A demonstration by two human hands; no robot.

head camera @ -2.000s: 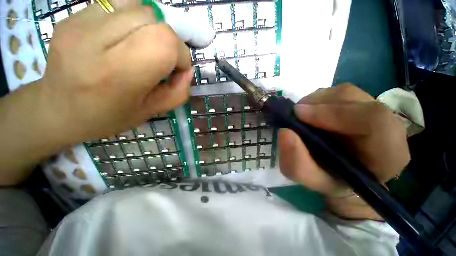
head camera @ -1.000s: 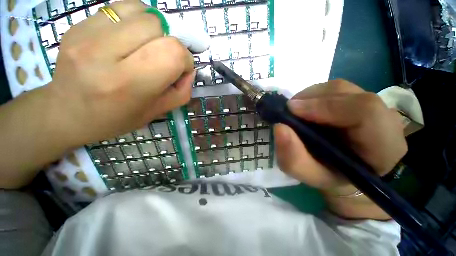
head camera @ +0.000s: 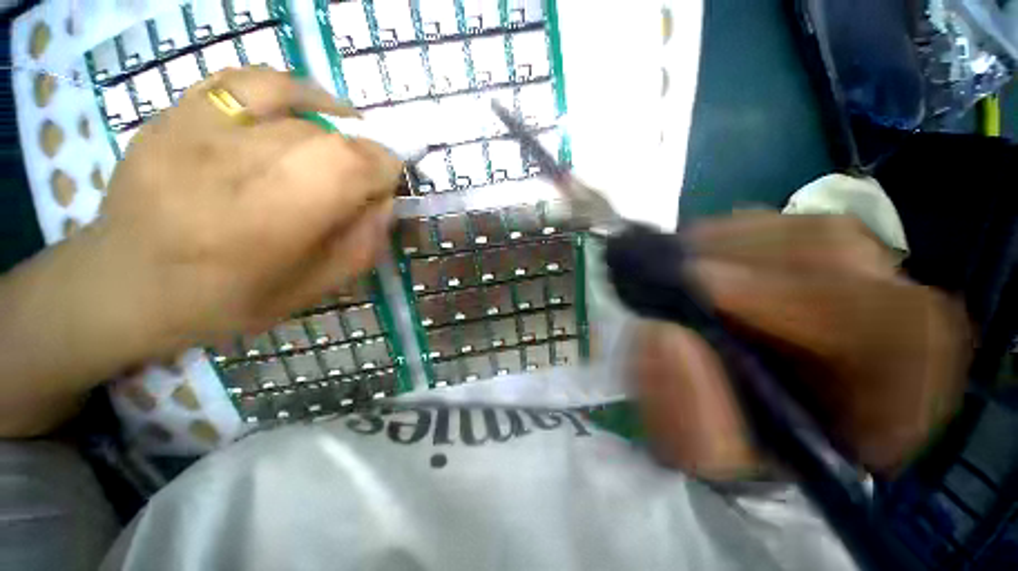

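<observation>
The green-edged PCB panels (head camera: pixel 491 301) lie side by side on a white padded sheet (head camera: pixel 631 112). My right hand (head camera: pixel 815 335) is blurred and grips the soldering iron (head camera: pixel 659 268). Its dark tip points up-left over the upper right panel; contact cannot be told. My left hand (head camera: pixel 257 212) lies over the left and middle panels with its thumb and fingertips together at the panels' centre. A thin line of solder wire (head camera: pixel 56 69) shows at the upper left. What the left fingertips hold is hidden. A yellow ring is on a left finger.
A cream folded piece (head camera: pixel 848 207) lies right of the sheet on the dark green bench (head camera: pixel 742 123). Shiny clear bags (head camera: pixel 969 67) and a dark object are at the upper right. Tan round spots run along the sheet's left side. My light garment fills the bottom.
The iron and my right hand have moved right, and the tip is higher, away from my left fingertips. The left hand has shifted slightly left and down. The view has shifted a little.
</observation>
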